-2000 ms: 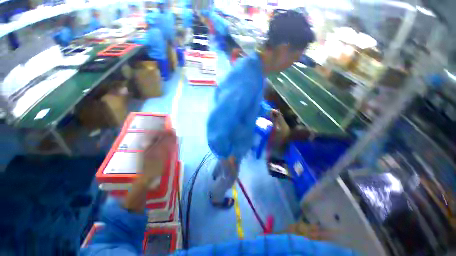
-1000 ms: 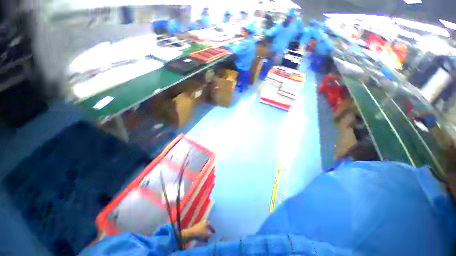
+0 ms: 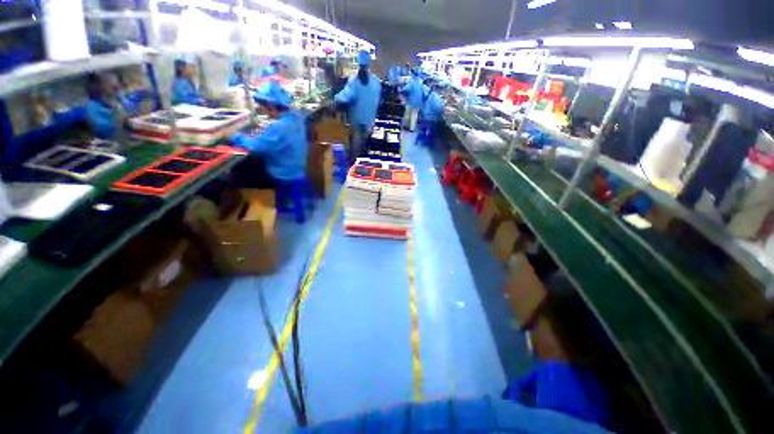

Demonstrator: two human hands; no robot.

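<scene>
Neither of my hands is in view; only my blue smock shows at the bottom edge. Ahead on the blue floor stands a stack of red and white trays (image 3: 379, 199), with dark rectangular panels in the top one. Behind it is a row of black trays with pale parts (image 3: 386, 140). A red frame with dark panels (image 3: 174, 169) lies on the left green bench, beside a black tray (image 3: 76, 229).
Green benches (image 3: 543, 203) run along both sides, with cartons (image 3: 243, 233) under them. A seated worker (image 3: 284, 140) is at the left bench; another person (image 3: 362, 93) stands farther up the aisle. Thin dark cables (image 3: 297, 356) show low ahead. A blue object (image 3: 560, 394) is at the lower right.
The view has moved up the aisle. The near red-edged tray stack and my hand beside it have left the picture. The far stack looks larger and more central.
</scene>
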